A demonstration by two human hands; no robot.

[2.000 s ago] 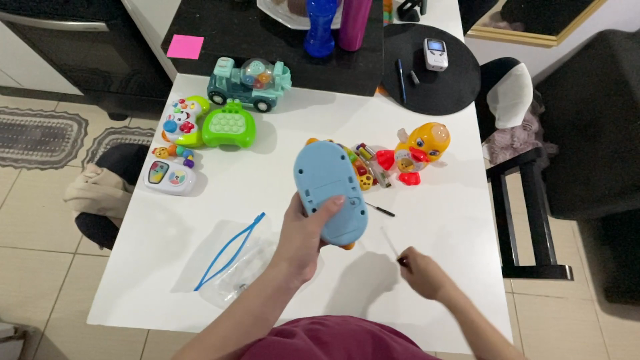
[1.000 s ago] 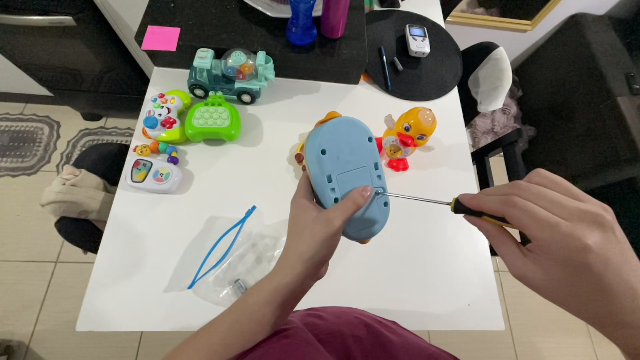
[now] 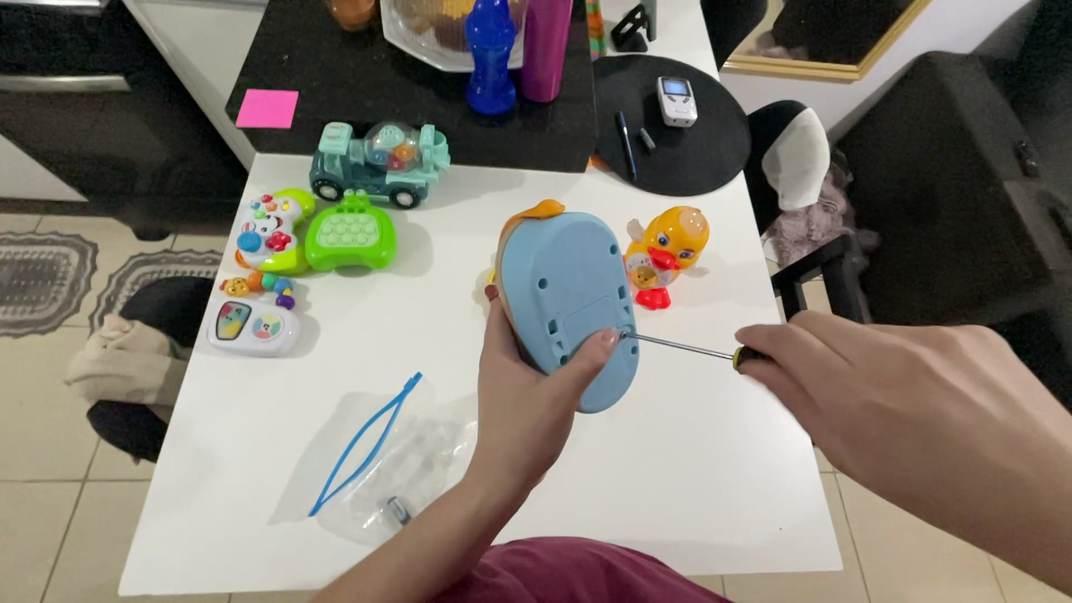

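Observation:
Gripped by my left hand is a toy with a light blue plastic underside, tilted toward me above the white table. Screw holes and a battery cover show on it, and my left thumb presses beside the cover's edge. My right hand is closed around the dark handle of a screwdriver. The screwdriver's tip meets the screw hole at the cover's right edge. Just behind the toy, to the right, stands a yellow plastic duck toy. The front of the held toy is mostly hidden.
Toward the left of the table are a teal toy truck, a green pop-it toy, a colorful baby toy and a white toy. A clear zip bag lies near the front. Bottles stand at the back.
My right hand has brought the screwdriver up from low over the table to the toy's underside. Between one second ago and now, the tip stays at the cover's edge.

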